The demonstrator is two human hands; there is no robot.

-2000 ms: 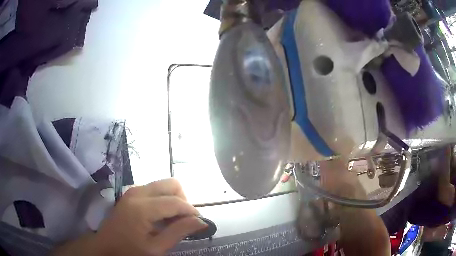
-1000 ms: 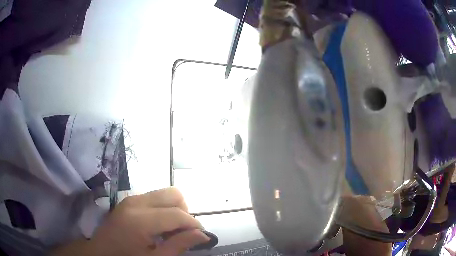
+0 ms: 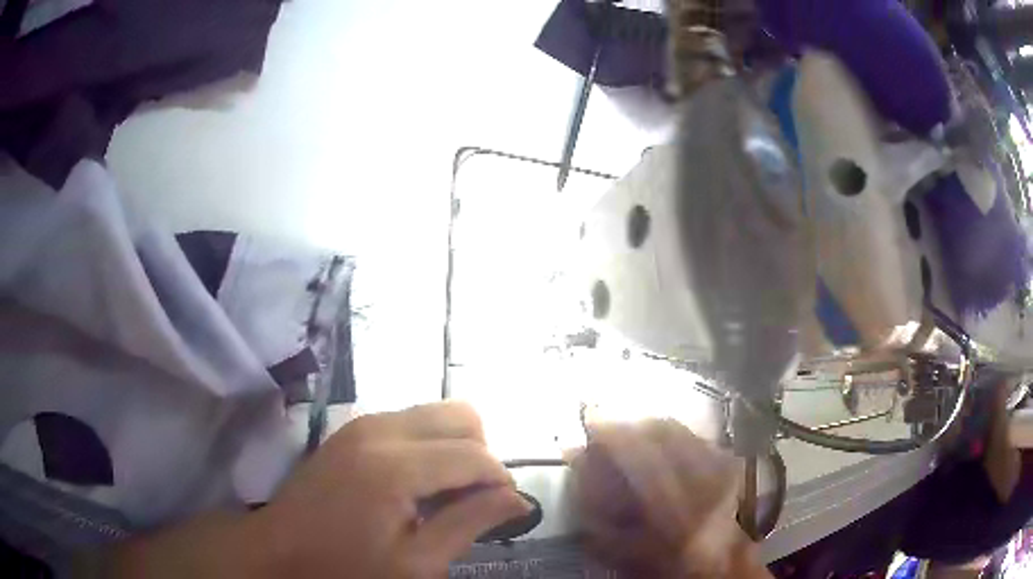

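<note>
My left hand rests at the bed's front left edge, its fingers bent and touching a small dark oval piece; its grip is unclear. My right hand is blurred, close beside it over the front of the white machine bed. Its fingertips are lost in glare, and whether they hold anything cannot be told. The white machine head with blue stripe is partly covered by a grey glossy oval, perhaps a lamp head. A curved metal guard shows at right.
Pale fabric with curved cutouts lies left of my left hand, with a loose-threaded edge beside it. Dark purple fabric is at upper left. A thin pointed dark rod lies behind the bed. A brown loop is right of my right hand. Purple fluff hangs at right.
My right hand has come in front of the bed, beside my left hand, which keeps its pose at the dark piece. The view has shifted, showing more of the machine head's left side.
</note>
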